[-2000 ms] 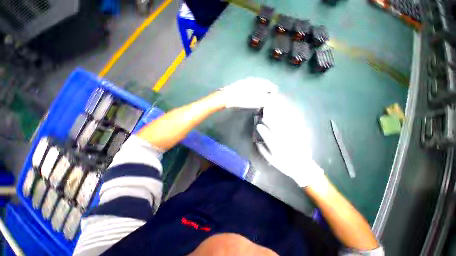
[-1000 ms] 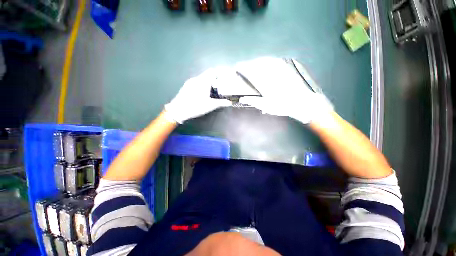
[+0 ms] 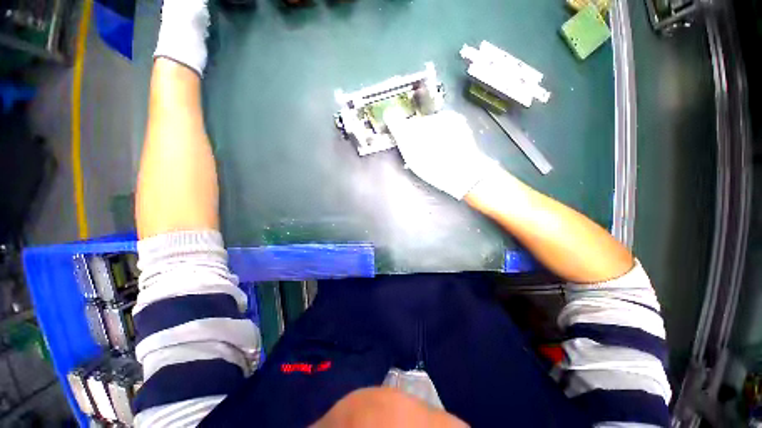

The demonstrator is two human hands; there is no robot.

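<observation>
The silver-white metal frame (image 3: 355,99) lies on the bench in front of me, its window showing a green-yellow inside. My right hand (image 3: 440,150), in a white glove, grips its near right side, with fingers over the front edge. My left hand (image 3: 182,35), also gloved, is stretched to the far left; its fingertips are cut off by the top edge, so its grip cannot be seen. A silver-white cover plate (image 3: 505,73) with an olive-yellow block (image 3: 488,96) beneath lies right of the frame. A flat steel bar (image 3: 522,144) lies beside it, one end close to that block.
Dark coil blocks (image 3: 294,2) are cut off at the top edge. A green block (image 3: 585,32) and a yellow block lie at the far right, by the metal rail (image 3: 624,125). A blue tote (image 3: 52,292) with silvery units stands at left, beside the blue bench edge (image 3: 301,261).
Both hands were together over the work. My left hand has moved away to the far left. The frame now lies open to view, with the plate separate at its right.
</observation>
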